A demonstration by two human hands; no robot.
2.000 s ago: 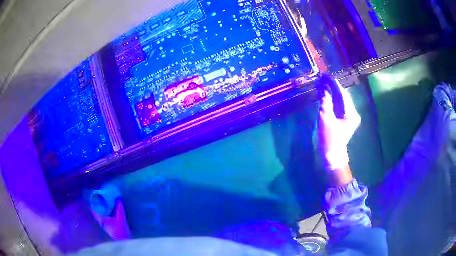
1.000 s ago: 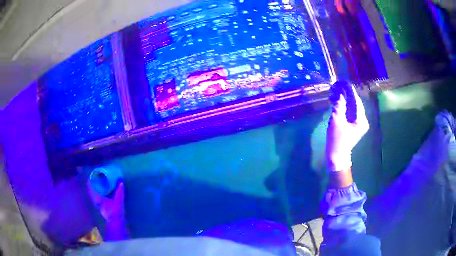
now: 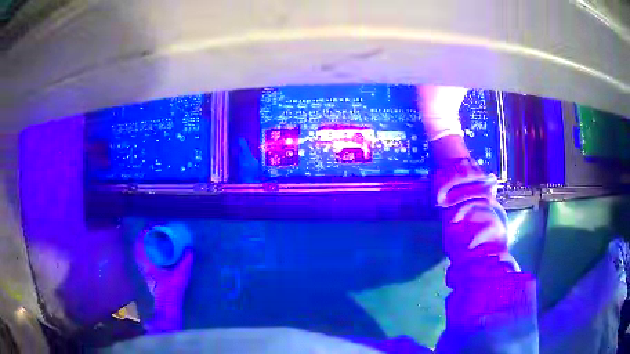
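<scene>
A circuit board [image 3: 304,110] glows blue with bright specks and pink-red patches on the railed bed. My right hand [image 3: 442,107] reaches over its right part, glaring white. Its fingertips are cut off by the hood's edge, so whether it holds anything is hidden. My left hand [image 3: 166,283] is at the lower left, shut on a small round teal cup [image 3: 166,245] with its open top showing, over the green mat [image 3: 311,269].
A pale curved hood [image 3: 311,55] crosses the top of the view. A second blue board [image 3: 159,142] lies to the left past a metal rail [image 3: 219,138]. A long rail [image 3: 331,187] runs along the front of the boards. A green board [image 3: 604,135] is at the far right. Another person's sleeve [image 3: 594,297] shows at lower right.
My right hand has moved from the board's front right corner forward and over the board. The view has turned and the hood now covers more of the top. My left hand still holds the cup.
</scene>
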